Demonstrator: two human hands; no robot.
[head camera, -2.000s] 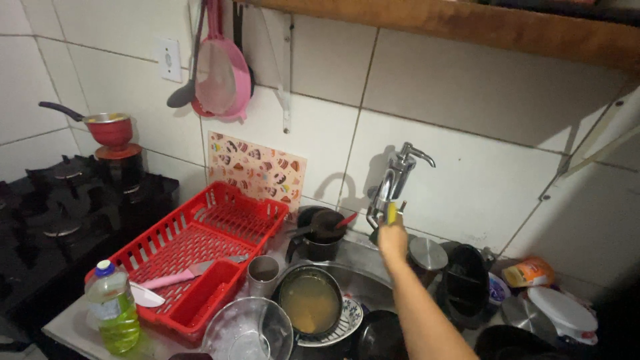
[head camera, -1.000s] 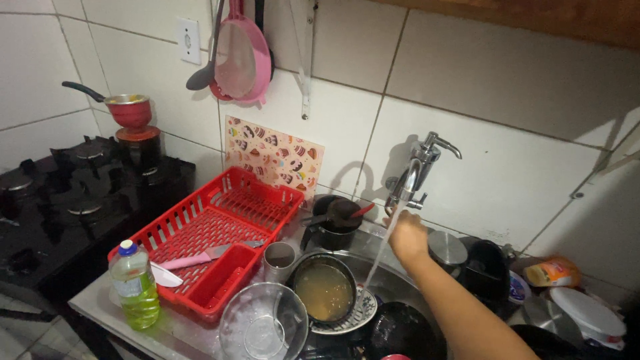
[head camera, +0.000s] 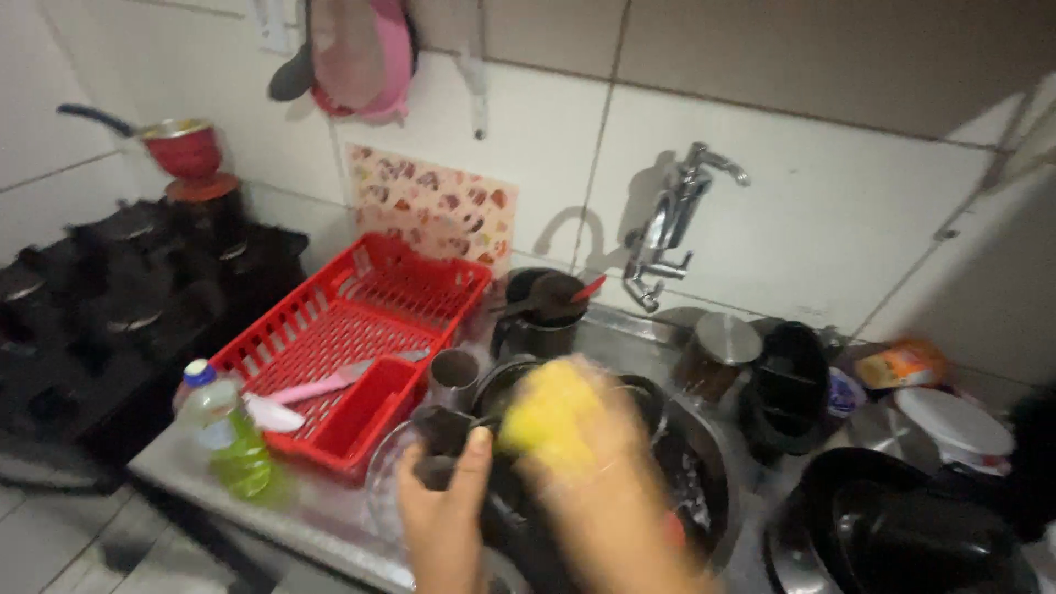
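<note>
My left hand grips a dark item, perhaps a cup or small pan, over the clear bowl at the sink's left side. Blurred by motion, my right hand holds a yellow sponge just right of it, above the dishes in the sink. The chrome faucet is on the tiled wall behind, and no water stream shows from it. A dark pot with a red-handled utensil stands at the sink's back edge. Much of the sink's content is hidden by my hands.
Left of the sink lie a red dish rack with a pink-handled knife and a bottle of green liquid. Farther left is a black stove with a red pan. Black pans and a metal pot stand at right.
My right hand has left the faucet and come down over the sink with the yellow sponge. My left hand has come into view. The water running a second ago has stopped. The view has moved closer.
</note>
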